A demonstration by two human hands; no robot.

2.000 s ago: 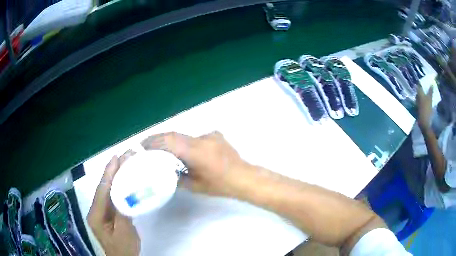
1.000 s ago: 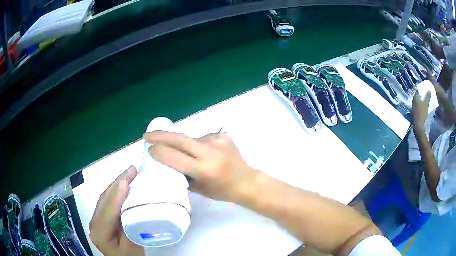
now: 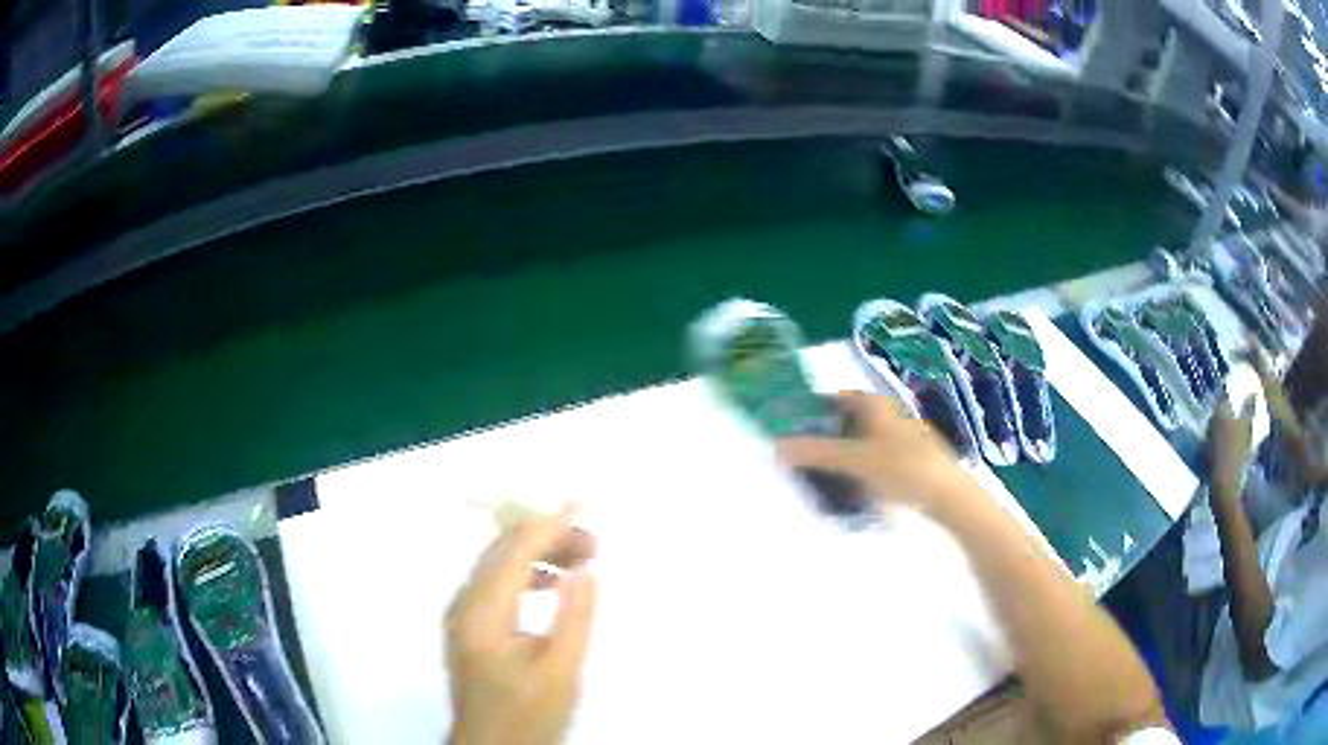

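Observation:
My right hand [image 3: 874, 451] holds a half-open handheld device [image 3: 765, 371] by its narrow handle. The device is blurred, with its green board facing up and its wide head towards the belt. It is over the far edge of the white work sheet [image 3: 699, 582], just left of a row of similar devices [image 3: 954, 371]. My left hand [image 3: 524, 626] is over the left part of the sheet, fingers curled with a gap between them and the thumb. It is blurred, and no device is in it.
The dark green belt [image 3: 437, 379] runs beyond the sheet and carries one device [image 3: 923, 186]. More open devices [image 3: 233, 604] lie at the left. Another row [image 3: 1158, 349] lies at the far right, near a person's hand [image 3: 1235, 444] holding a white object.
The device has left my left hand and been turned from white shell up to board up. My right hand has carried it right towards the row. The camera view has shifted.

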